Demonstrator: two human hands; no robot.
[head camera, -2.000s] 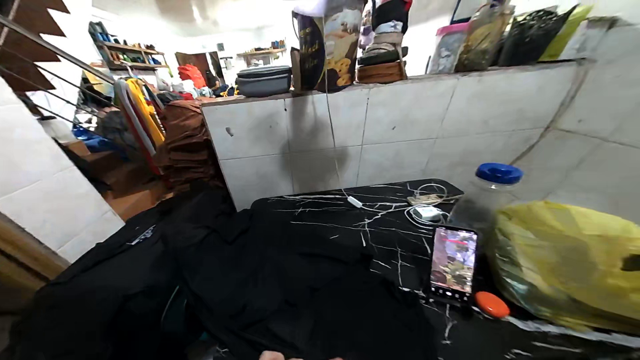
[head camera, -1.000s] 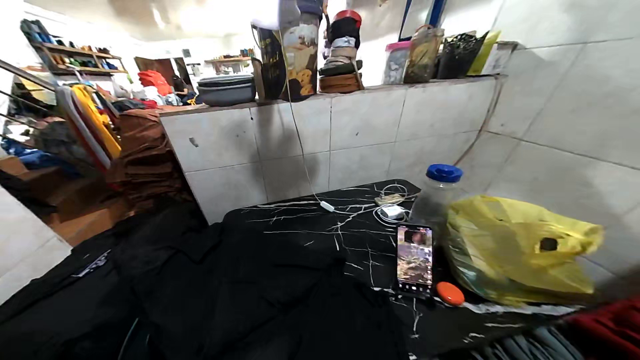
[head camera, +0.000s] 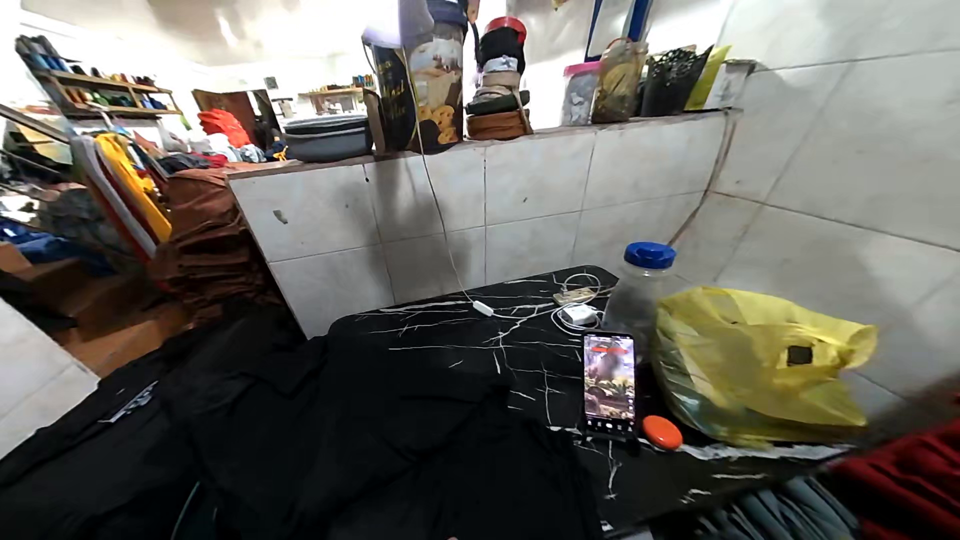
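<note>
Black cloth garments (head camera: 390, 435) lie in a loose heap over the left and front of a black marble-patterned table (head camera: 450, 337). Only a tiny bit of a fingertip shows at the bottom edge of the head view, against the black cloth; which hand it belongs to cannot be told. Neither hand is otherwise visible. Right of the cloth, a phone (head camera: 608, 386) with a lit screen stands propped against a clear plastic jar with a blue lid (head camera: 649, 256). An orange rounded object (head camera: 662, 433) sits beside the phone.
A yellow plastic bag (head camera: 757, 367) is right of the jar. A white charger (head camera: 579, 315) with coiled cable lies behind the phone. Jars and containers line the ledge of a tiled half wall (head camera: 525, 180). Folded grey-blue cloth (head camera: 780, 514) and red cloth (head camera: 907, 472) are at lower right.
The view has swung to the right, bringing the folded cloth at lower right into sight. Fingers showed at the bottom edge two seconds ago; now only a tiny bit of one does.
</note>
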